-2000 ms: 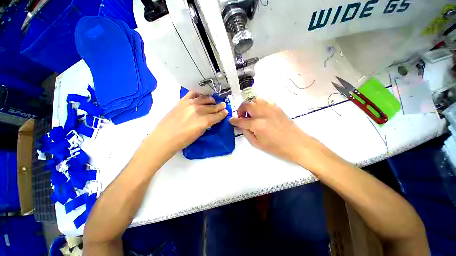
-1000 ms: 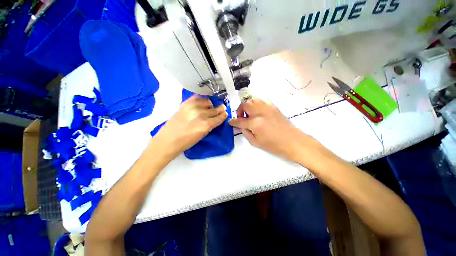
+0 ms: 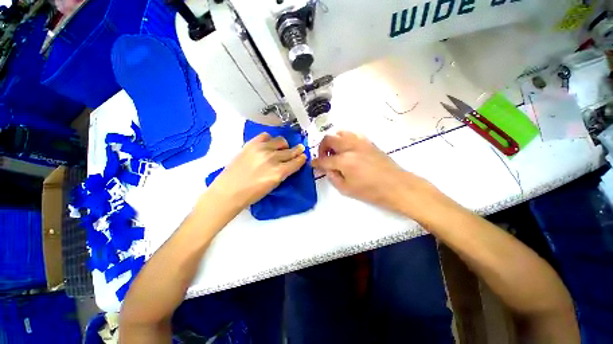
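Note:
A blue fabric panel (image 3: 285, 198) lies under the needle area of the white sewing machine (image 3: 363, 33), its rounded end towards me. My left hand (image 3: 269, 164) presses on the panel, fingertips close to the presser foot (image 3: 296, 121). My right hand (image 3: 346, 161) is at the panel's right edge with thumb and fingers pinched together; a small white bit shows by the fingertips, but what they pinch is mostly hidden. A narrow blue end (image 3: 214, 176) sticks out left of my left wrist.
A stack of blue panels (image 3: 161, 101) lies at the left, with a loose pile of blue and white strap tabs (image 3: 111, 215) nearer the left edge. Red-handled snips (image 3: 491, 131) lie on a green pad (image 3: 507, 121) at the right. Loose threads lie behind my right hand.
The view has shifted slightly. A narrow blue end now shows left of my left wrist, unlike two seconds ago. Both hands stay at the needle area with the panel.

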